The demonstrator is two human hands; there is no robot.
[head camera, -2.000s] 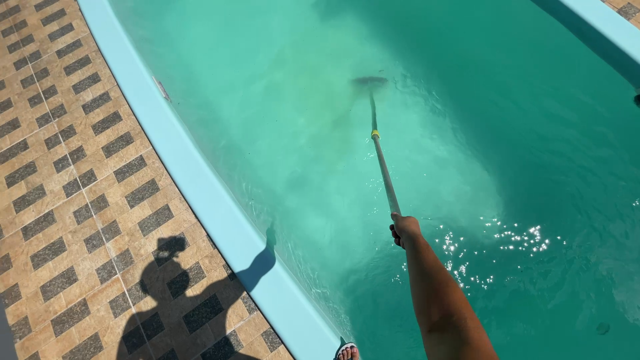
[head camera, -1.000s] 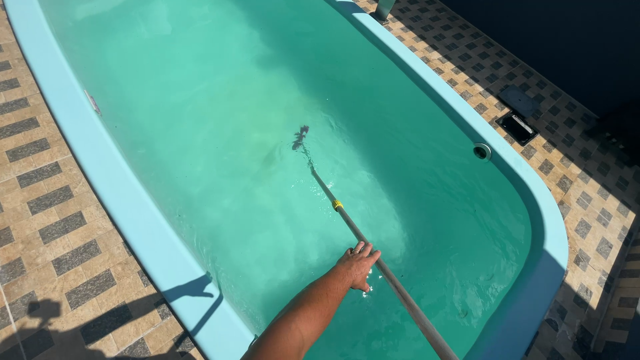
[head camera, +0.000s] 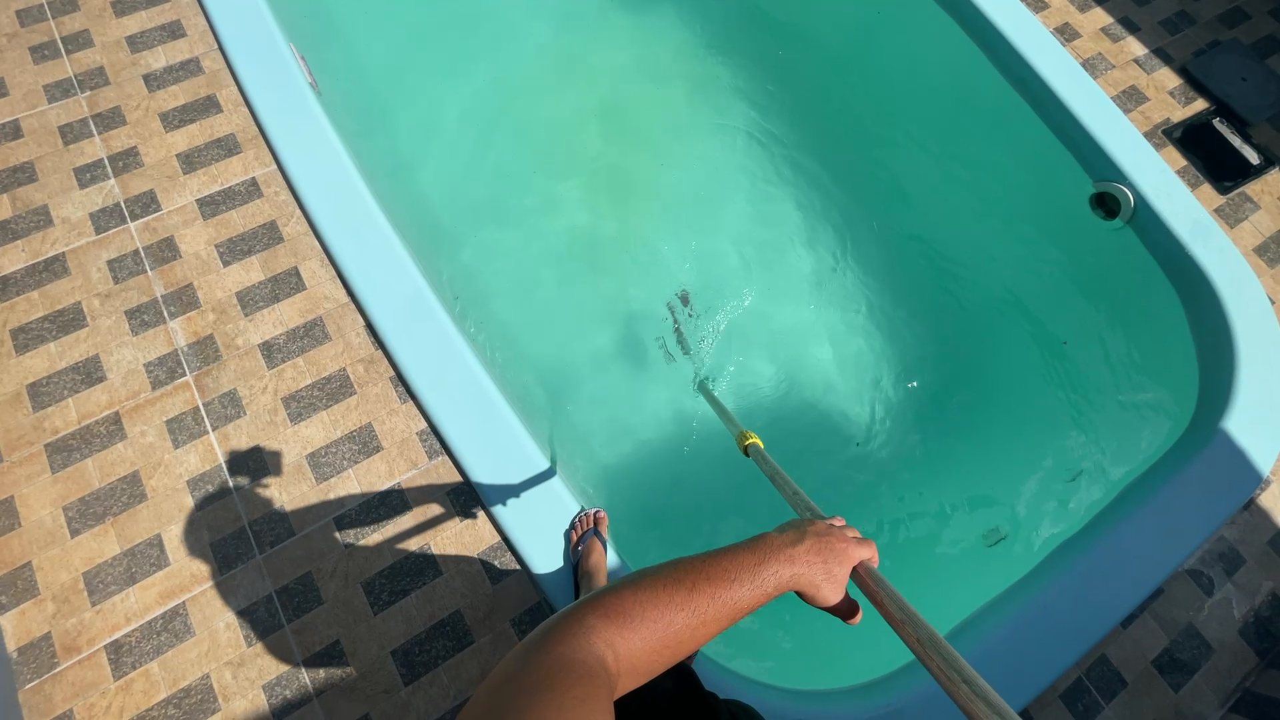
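Note:
My left hand (head camera: 825, 565) is closed around a long metal telescopic pole (head camera: 800, 495), palm down, with the forearm reaching over from the lower left. A yellow locking collar (head camera: 749, 443) sits on the pole a little beyond the hand. The far end of the pole enters the green, cloudy pool water (head camera: 620, 220). A dark, broken shape (head camera: 680, 325) shows under the ripples there; what is fixed to the pole cannot be made out. The near part of the pole leaves the frame at the bottom right. My right hand is out of view.
A foot in a flip-flop (head camera: 590, 535) stands on the light-blue pool rim (head camera: 400, 270). Patterned tiles (head camera: 150, 300) lie to the left, with a person's shadow on them. A round wall fitting (head camera: 1110, 203) and an uncovered square opening (head camera: 1218, 150) are at the right.
One second ago my left hand was spread open at the pole; now it grips it. The pole's submerged end is nearer the rim with the foot than before. The view has shifted.

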